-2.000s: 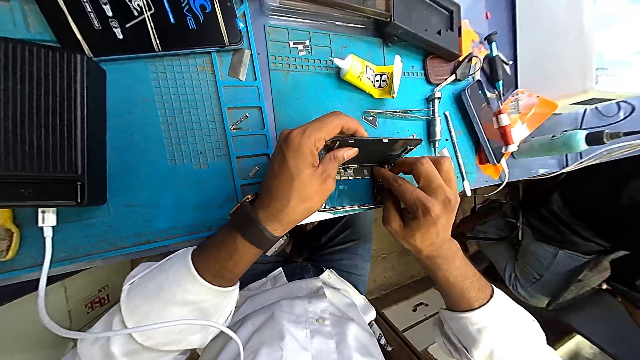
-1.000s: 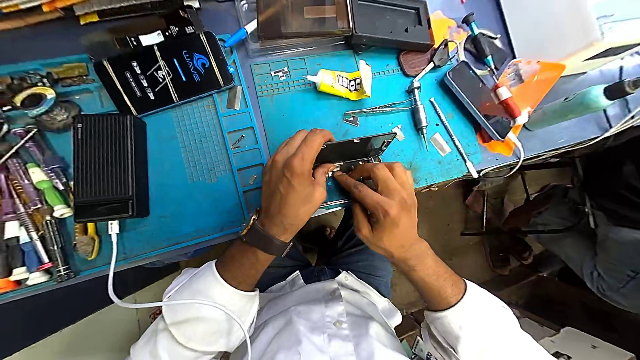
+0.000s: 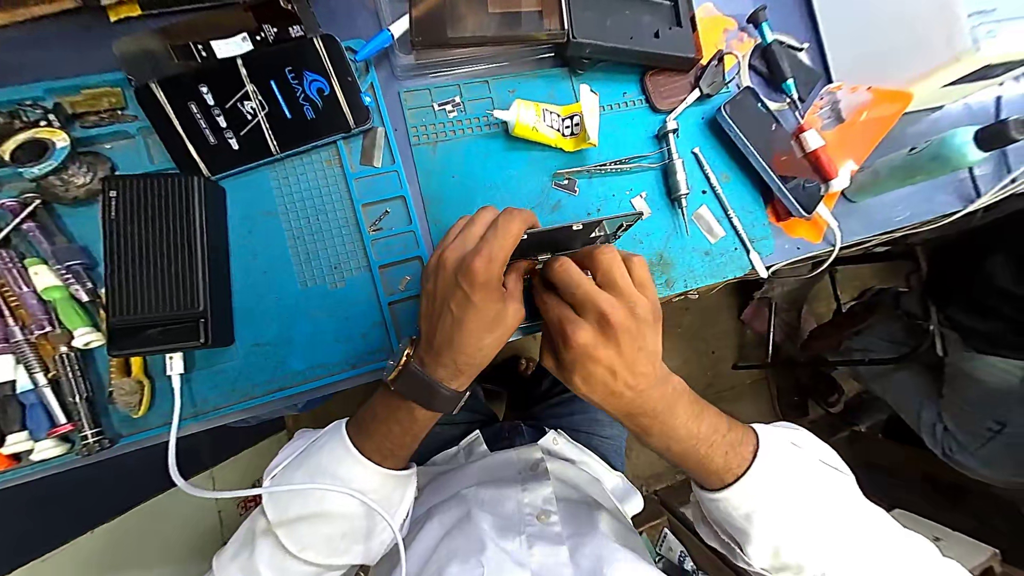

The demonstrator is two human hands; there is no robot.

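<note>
An opened smartphone (image 3: 580,234) is at the mat's front edge, its dark screen panel tilted up from the lower body. My left hand (image 3: 476,292) holds the phone's left side, fingers behind the raised panel and thumb near the inside. My right hand (image 3: 600,320) has its fingertips pinched together inside the phone, close to my left thumb; my knuckles hide what they touch. Beyond the phone lie metal tweezers (image 3: 612,166), a yellow glue tube (image 3: 552,122) and a precision screwdriver (image 3: 676,172). A thin metal spudger (image 3: 730,212) lies to the right.
A black ribbed power bank (image 3: 166,264) with a white cable (image 3: 280,486) stands left, beside several screwdrivers (image 3: 56,300). A film-covered phone (image 3: 256,104) lies behind it. At right are a cabled phone (image 3: 772,152) and a red-tipped tool (image 3: 816,152). A person's leg (image 3: 944,384) shows at far right.
My right fingers have closed in toward my left thumb at the phone's inside, and the raised panel's angle has changed. The view has shifted, showing more of the left side than two seconds ago.
</note>
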